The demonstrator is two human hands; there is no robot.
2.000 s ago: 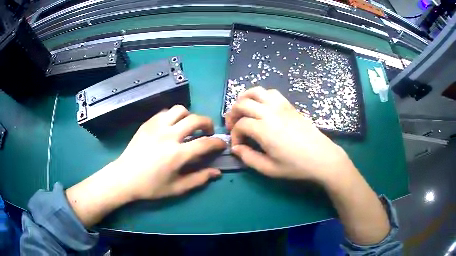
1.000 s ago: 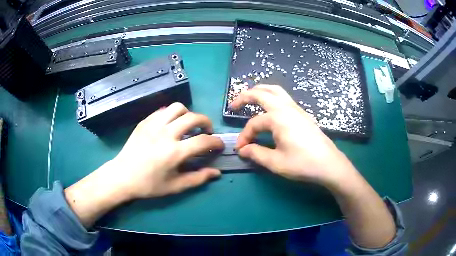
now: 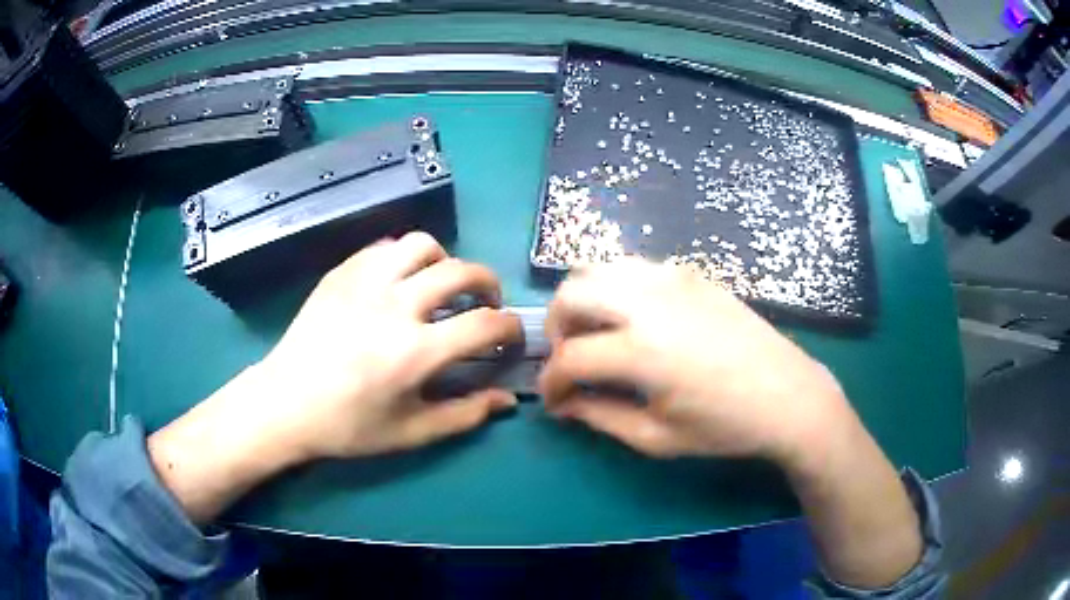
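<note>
A dark bar-shaped housing [image 3: 528, 342] lies on the green mat between my hands, mostly covered by them. My left hand [image 3: 393, 363] holds its left part, thumb at the near edge and fingers over the top. My right hand [image 3: 681, 363] is bent over the right part of the bar, slightly blurred, fingertips drawn together at its top; whether they pinch a fastener is hidden. A shallow black tray [image 3: 871, 252] behind my right hand holds many tiny silvery metal fasteners [image 3: 810, 223], with a yellowish-white heap at its near left corner.
A stack of housings [image 3: 323, 205] stands behind my left hand, with another stack [image 3: 211, 129] and a dark block [image 3: 53, 129] at the far left. A clear plastic piece [image 3: 907, 199] lies right of the tray. Metal rails [image 3: 469, 73] run behind; an orange bar [image 3: 956, 117] lies at the back right.
My right hand has moved from the fingers raised by the tray's near left corner down over the bar, fingers now closer together. My left hand stays on the bar.
</note>
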